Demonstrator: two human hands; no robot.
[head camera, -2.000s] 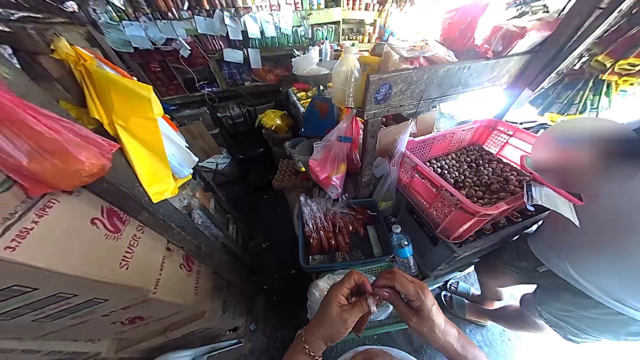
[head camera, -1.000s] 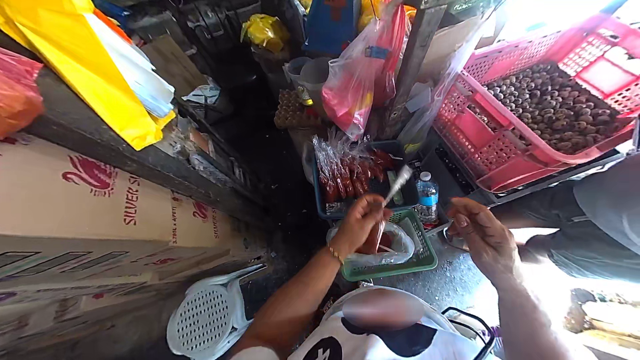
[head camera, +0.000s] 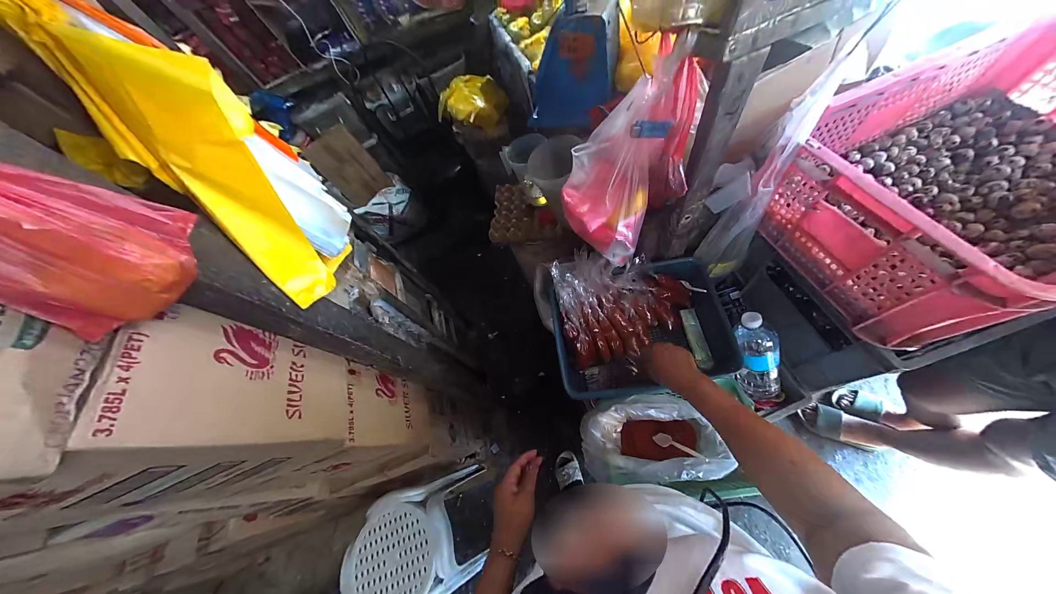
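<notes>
My right hand (head camera: 670, 365) reaches into a dark blue plastic basket (head camera: 569, 384), at the near edge of several clear plastic bags of red-brown paste (head camera: 610, 326); its fingertips are hidden. My left hand (head camera: 517, 487), with a bracelet at the wrist, is raised at the lower middle, fingers apart and holding nothing. Just nearer than the basket, a clear plastic bag (head camera: 602, 437) lies open in a green basket (head camera: 747, 483), with red-brown paste (head camera: 639, 437) inside and a white plastic spoon (head camera: 676, 445) resting on it. A rolled greenish packet (head camera: 697, 338) lies at the blue basket's right side.
Right of the baskets stand a water bottle (head camera: 757, 355) and a pink crate (head camera: 891, 223) full of small round brown nuts or fruits. A white plastic stool (head camera: 396, 549) is at lower left, beside stacked cartons (head camera: 206, 388). Plastic bags (head camera: 615, 173) hang above the basket. Another person's legs (head camera: 924, 429) show at right.
One second ago my left hand held a small filled bag above the green basket; now it is empty and lower left. My right hand has moved from the right into the blue basket.
</notes>
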